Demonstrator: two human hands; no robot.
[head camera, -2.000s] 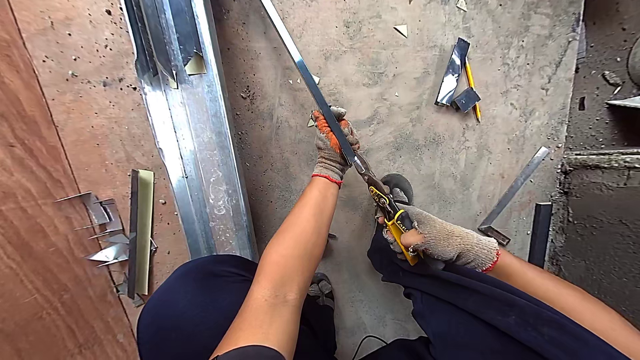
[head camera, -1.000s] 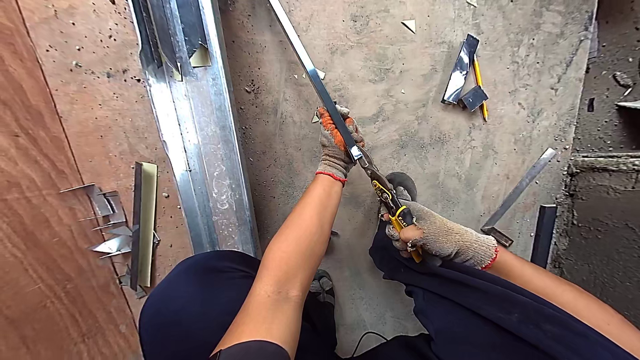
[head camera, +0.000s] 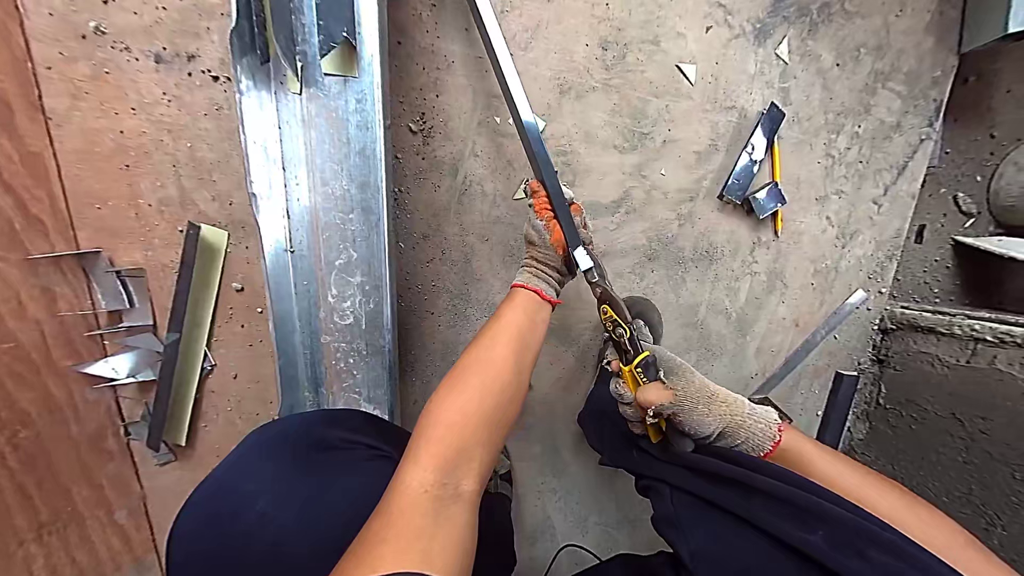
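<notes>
My left hand (head camera: 552, 236), in a knitted work glove with orange on its fingers, is closed around a long, narrow dark metal strip (head camera: 520, 112) near its lower end. The strip runs up and out at the top edge; its end by the glove is bright. Yellow-and-black aviation snips (head camera: 626, 340) are gripped in my right hand (head camera: 692, 400), whose glove shows bare skin at the thumb. The snips' jaws meet the strip's lower end, just below my left hand. Whether the blades are around the metal cannot be made out.
A galvanized metal channel (head camera: 344, 240) lies left of my arms, with dark offcuts at its top. Further left are a dark-and-cream strip (head camera: 186, 336) and thin metal scraps (head camera: 124, 360). To the right lie a yellow pencil (head camera: 776, 184), metal offcuts (head camera: 752, 156) and a flat metal bar (head camera: 812, 344).
</notes>
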